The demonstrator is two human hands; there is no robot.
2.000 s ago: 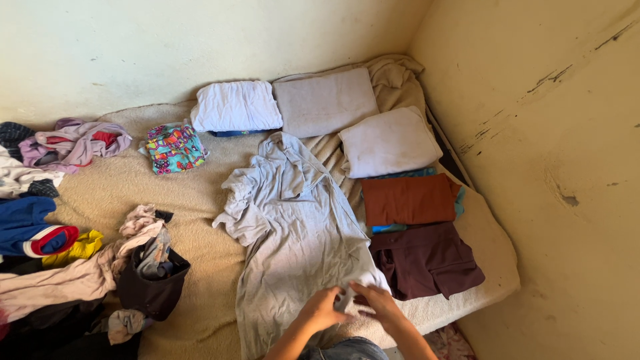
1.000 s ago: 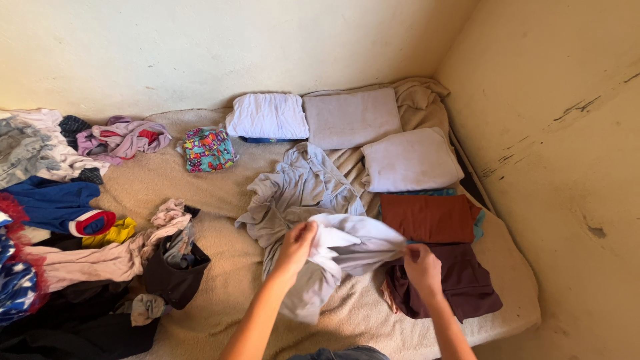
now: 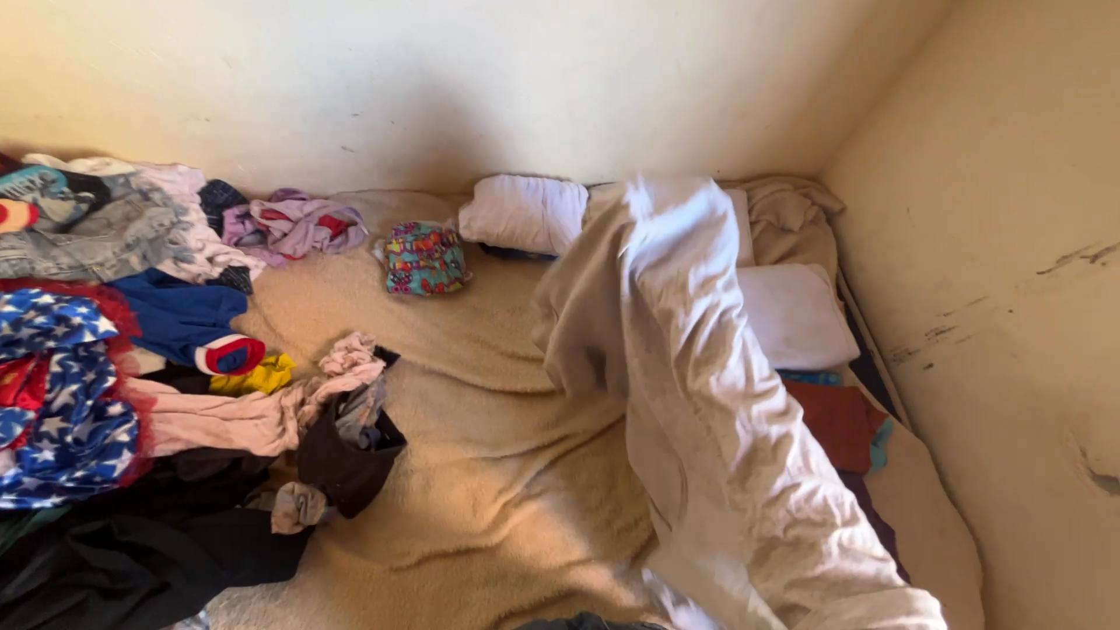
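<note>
A pale grey cloth garment (image 3: 709,376) hangs in the air, long and creased, running from the folded stacks at the back down to the lower right edge of the view. Its upper end is blurred. Neither of my hands shows; the garment or the frame edge hides them, so what they hold cannot be seen. Behind the garment lie a folded white cloth (image 3: 529,214), a folded pale cloth (image 3: 796,315) and a folded rust-brown cloth (image 3: 836,424), each partly covered. A colourful patterned folded bundle (image 3: 426,258) rests left of the white one.
A tan fleece blanket (image 3: 490,455) covers the bed against two walls. Loose clothes fill the left side: a blue star-print garment (image 3: 66,420), a blue garment with a red and white cuff (image 3: 179,315), yellow cloth (image 3: 254,374), black cloth (image 3: 157,560) and a dark brown item (image 3: 346,459).
The pale grey garment, spread on the blanket two seconds ago and gripped in both hands one second ago, is now raised and stretched out. Both hands have left the view.
</note>
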